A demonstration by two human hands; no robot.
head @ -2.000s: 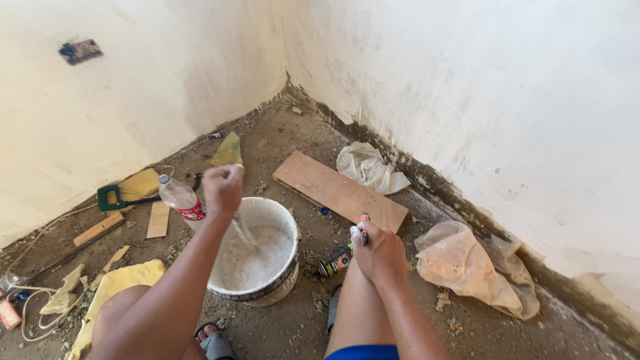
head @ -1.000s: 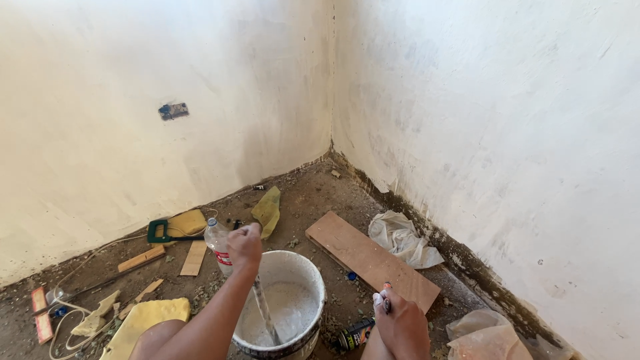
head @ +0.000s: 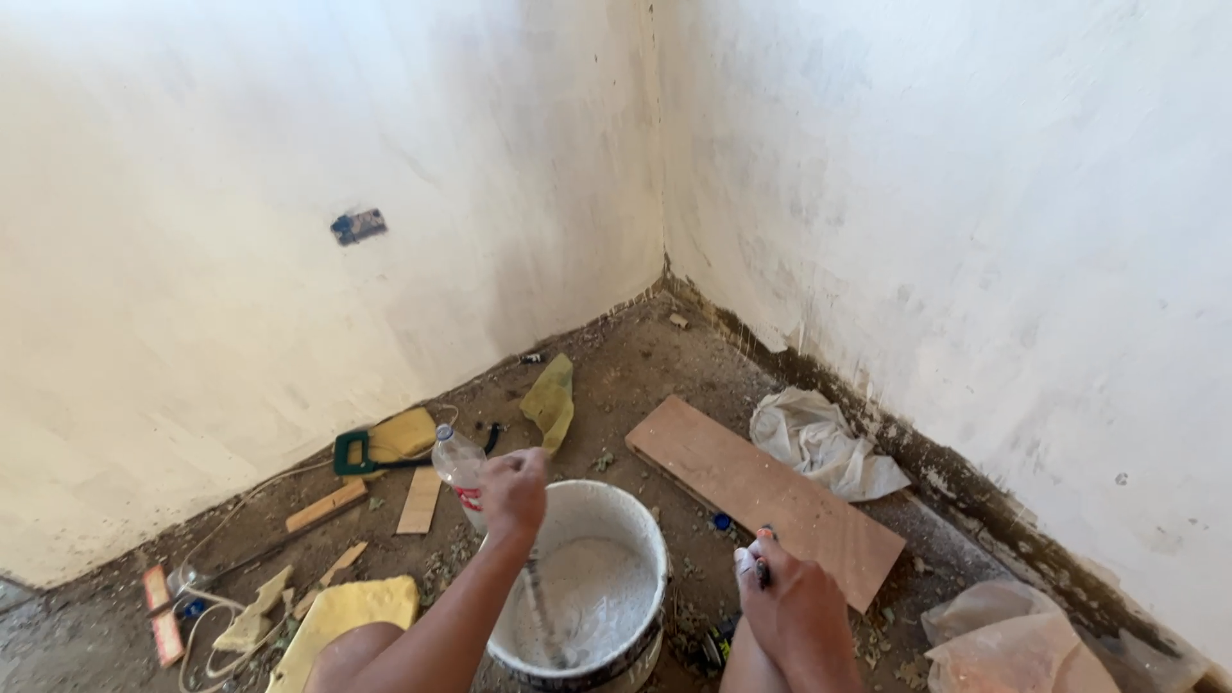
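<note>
My left hand is closed around the top of a stirring stick, whose lower end stands in whitish liquid inside a white plastic bucket. Just behind that hand is a clear plastic bottle with a red label, partly hidden. To the right of the bucket, my right hand grips a small dark object with an orange tip; most of it is hidden by the fingers. White stains mark the thumb and fingers. A flat wooden board lies beyond the right hand.
Two walls with whitish coating meet in a corner. On the dirt-covered floor lie crumpled plastic sheets, a green-handled saw, yellow foam pieces, wood strips, a cord and a dark can. A wall box is on the left.
The view has tilted up toward the walls. The stirring stick has changed its slant in the bucket with my left hand still on it. My right hand keeps its hold.
</note>
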